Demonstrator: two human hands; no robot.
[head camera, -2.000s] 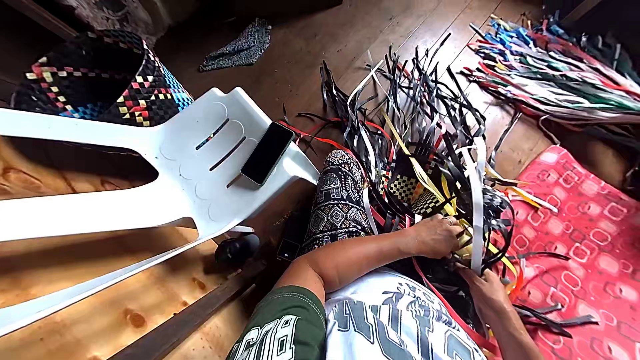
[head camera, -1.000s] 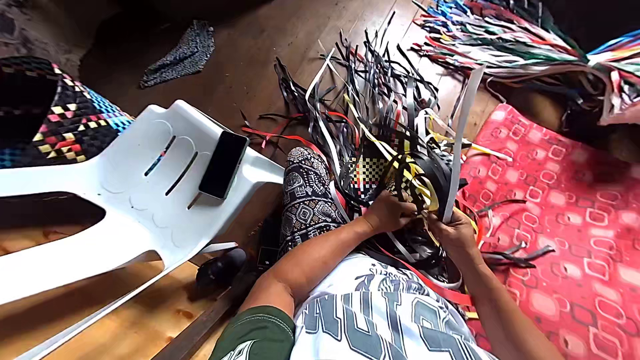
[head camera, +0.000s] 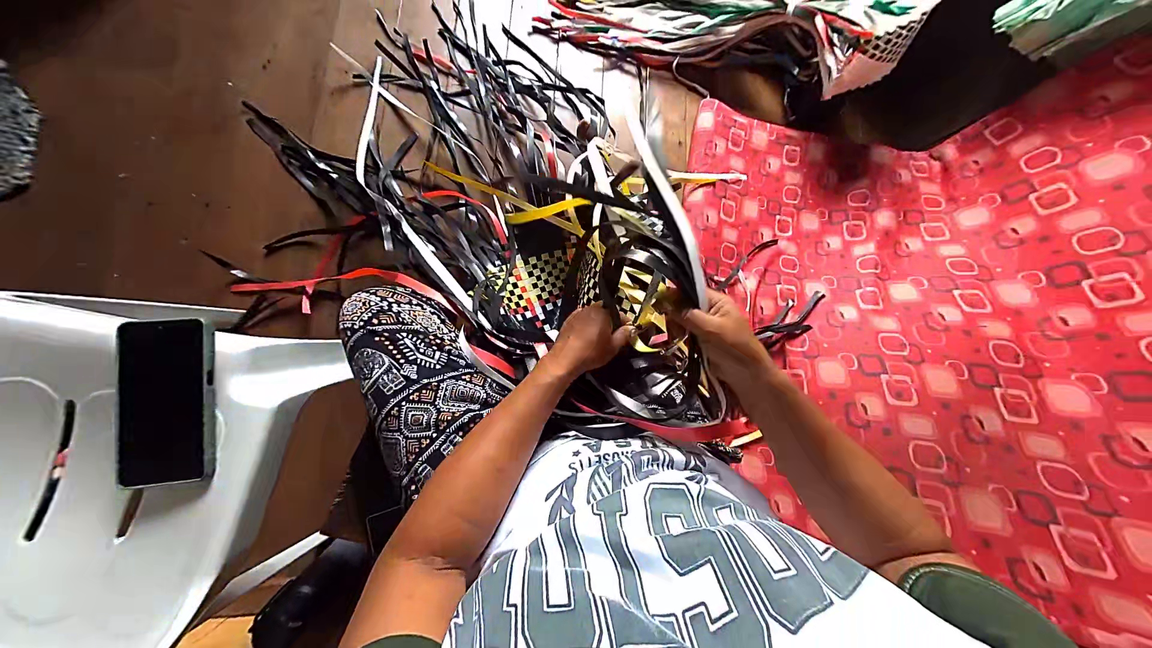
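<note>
A partly woven piece of plastic strips (head camera: 533, 286), checkered in yellow and black with some red, lies over my lap. Loose black, white, red and yellow strips fan out from it. My left hand (head camera: 589, 340) has its fingers curled at the near edge of the weave, pressed on dark strips. On the other side of the tangle, my right hand (head camera: 720, 331) pinches a long white strip (head camera: 670, 202) that rises above it. Looped black and yellow strips fill the gap between both hands. Some fingertips are hidden among the strips.
A white plastic chair (head camera: 54, 576) at the left bears a black smartphone (head camera: 162, 402). Red patterned fabric (head camera: 900, 297) spreads along the right. Another bundle of woven strips (head camera: 720, 27) lies at the top, over the wooden floor (head camera: 171, 162).
The view has shifted, and the woven basket at the left has left it. The white strip at my right hand has changed its slant. Both hands stay at the weave.
</note>
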